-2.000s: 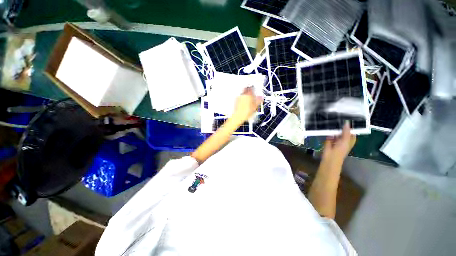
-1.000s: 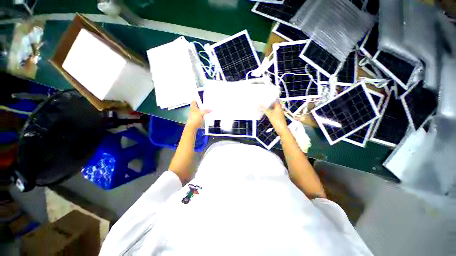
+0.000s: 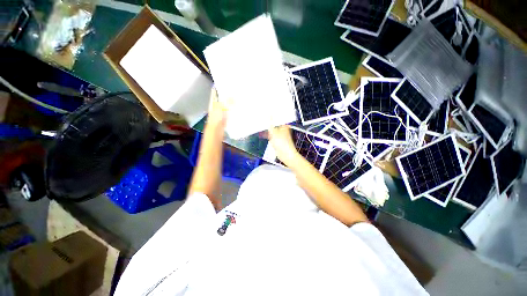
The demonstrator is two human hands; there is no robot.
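A plain white panel back point(image 3: 251, 78) lies over the place of the white pile, left of the dark panels. My left hand point(image 3: 217, 113) is at its lower left edge, with the fingertips hidden or blurred. My right hand point(image 3: 281, 140) is at its lower right corner; its grip is unclear. A solar panel point(image 3: 318, 91) with its dark face up lies just right of the white panel. More panels with tangled white leads point(image 3: 370, 124) lie to the right of my right hand.
An open carton point(image 3: 138, 98) with a white block stands at left. Translucent packaging point(image 3: 430, 60) lies on panels at right. A pale bundle point(image 3: 371, 186) sits at the bench edge. A black round fan-like object point(image 3: 95, 147) and blue stool point(image 3: 150, 179) stand below left.
The view has shifted, moving bench items rightward. Both hands have moved the white panel from in front of me up and left, over the white pile.
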